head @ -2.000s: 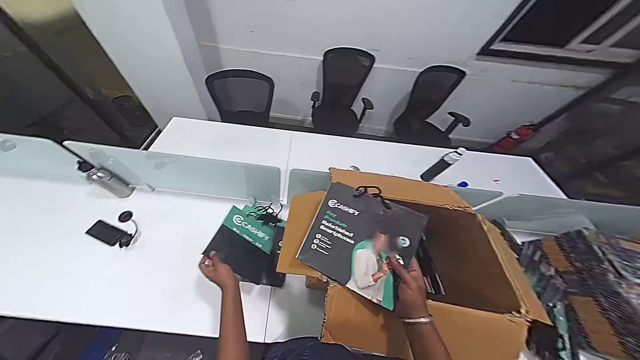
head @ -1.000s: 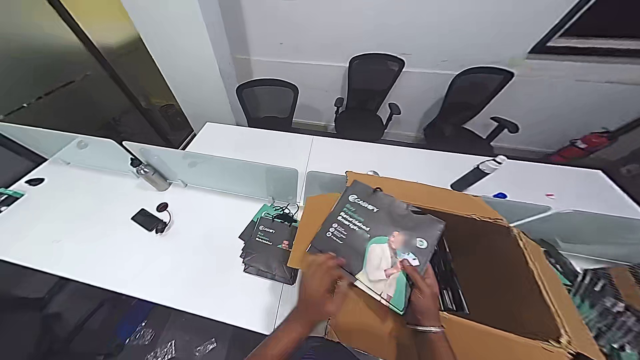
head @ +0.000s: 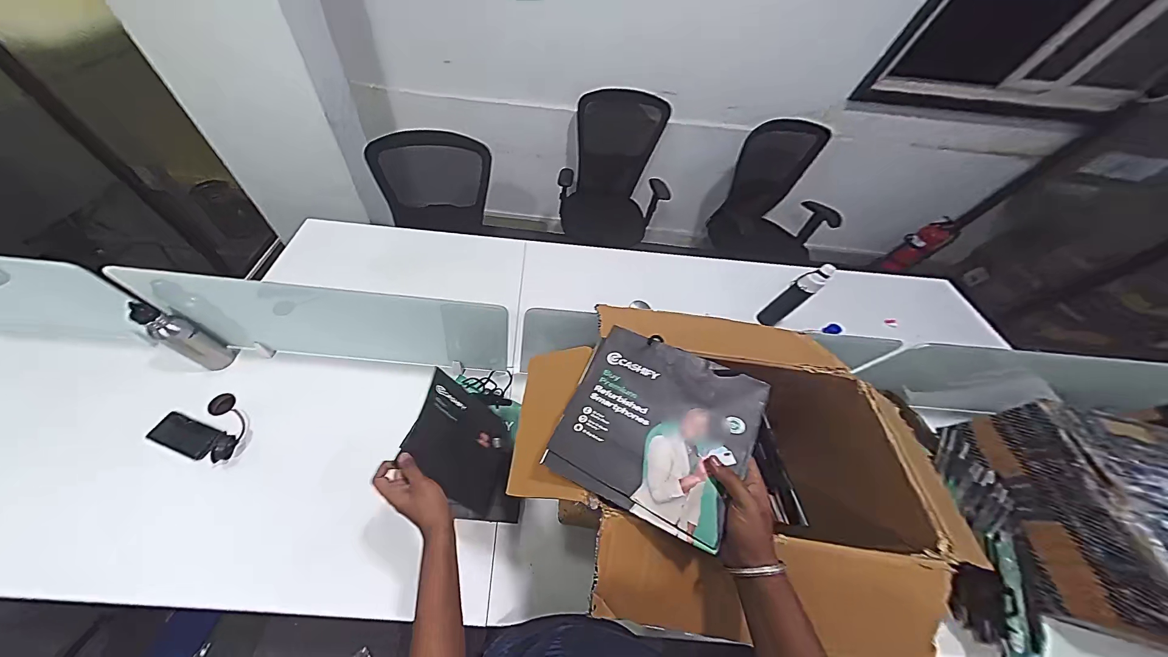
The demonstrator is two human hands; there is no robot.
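My left hand (head: 412, 493) grips the lower left edge of a dark paper carrier bag (head: 461, 447), which lies over other dark and green bags with black cord handles on the white desk. With my right hand (head: 746, 516) I hold a few flat dark grey paper bags (head: 630, 429) by their right edge, thumb on top. They bear print and a picture of a person in a light jacket. These bags are over the left side of an open cardboard box (head: 858, 456), where more bags stand inside.
A smartphone (head: 184, 435), a small dark device with a curved cord (head: 224, 445) and a steel bottle (head: 192, 339) are at left. Glass dividers (head: 365, 319) cross the desk. A black bottle (head: 794, 297) lies beyond the box; bundled bags (head: 1040, 511) are piled at right.
My left hand has moved from the bags in my right hand to the pile at left, now with a dark bag in its grip. My right hand still holds its bags over the box.
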